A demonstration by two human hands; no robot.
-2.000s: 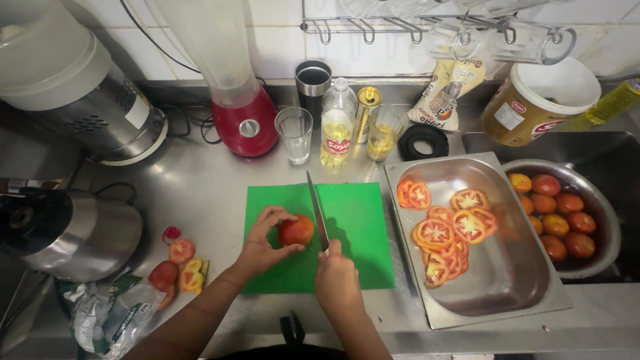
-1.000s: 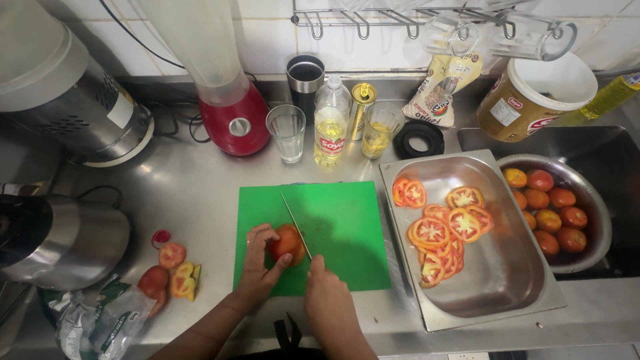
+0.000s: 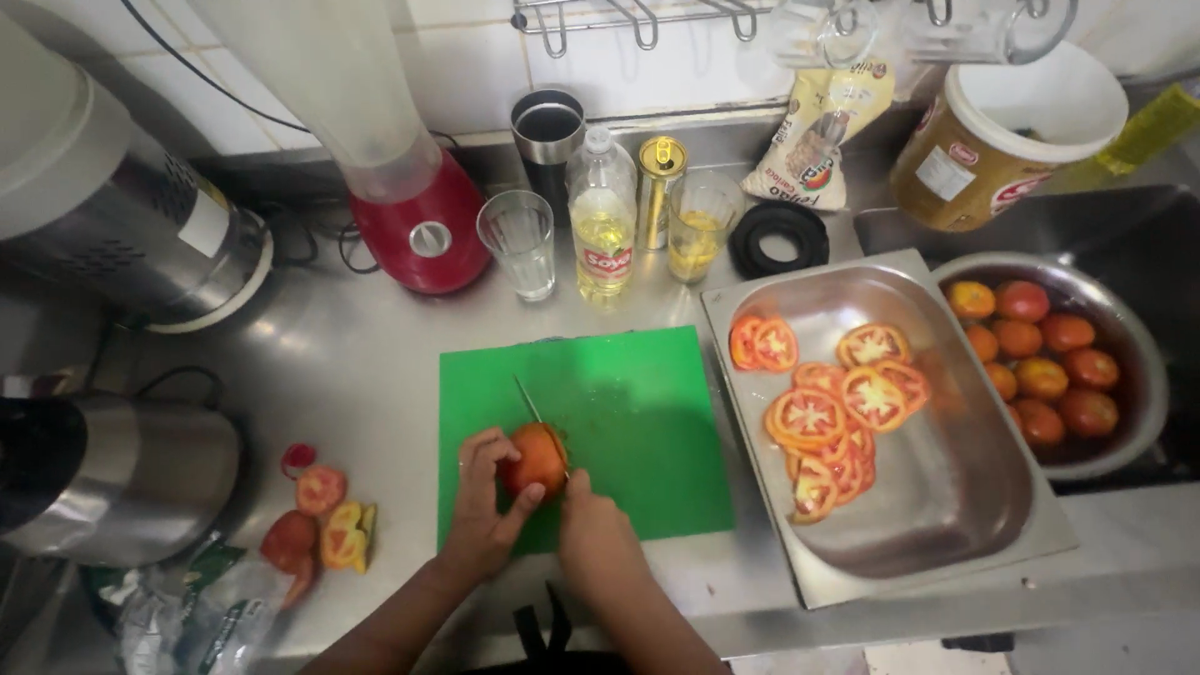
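Note:
A tomato rests on the green cutting board, with my left hand gripping it from the left. My right hand is closed around the handle of a kitchen knife; the handle is hidden in the fist. The blade lies in the right side of the tomato, and its tip sticks out beyond the far side. Right of the board, a steel pan holds several tomato slices.
A steel bowl of whole tomatoes sits in the sink at right. Behind the board stand a blender, a glass, an oil bottle, a can and another glass. Tomato pieces and a plastic bag lie left.
Two seconds ago the knife stood to the right of the whole tomato, apart from it. Now the blade is in the tomato's right side, and my right hand is nearer my left.

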